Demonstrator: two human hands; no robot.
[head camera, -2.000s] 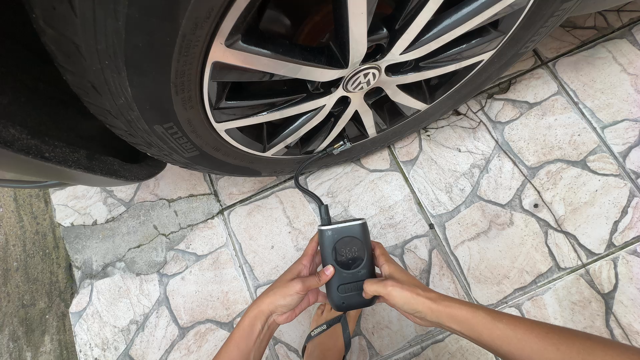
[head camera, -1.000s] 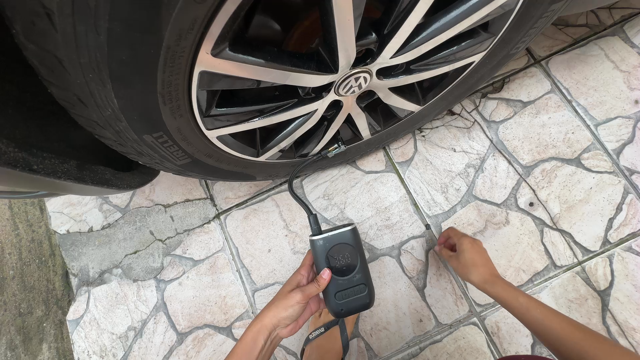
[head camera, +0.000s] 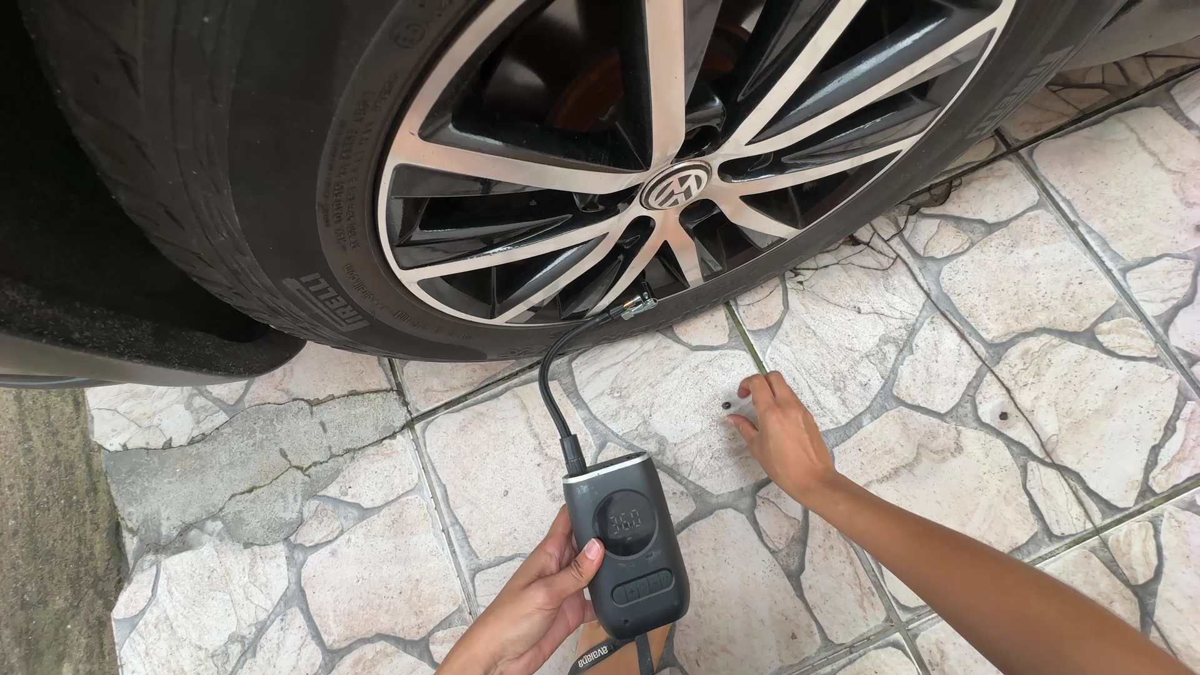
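Note:
My left hand (head camera: 553, 595) holds a dark grey portable tire inflator (head camera: 642, 581) by its left side, thumb on the front edge. Its round display shows lit digits above a row of buttons. From its top a black air hose (head camera: 551, 375) curves up to a metal valve connector (head camera: 634, 306) at the lower rim of the alloy wheel (head camera: 677, 186). My right hand (head camera: 783, 436) reaches over the floor to the right of the hose, fingers apart, near a small dark round object (head camera: 727, 405) on the paving; nothing shows in its grasp.
The black car tire (head camera: 281, 216) fills the upper left and curves under the wheel. Stone-patterned floor tiles (head camera: 1012, 337) lie below and to the right, with a grey cement patch (head camera: 272, 450) at left. Below the inflator is a sandalled foot (head camera: 614, 652).
My right hand has let go of the inflator, moved out to the right, and now reaches toward the floor nearer the wheel. My left hand still holds the inflator.

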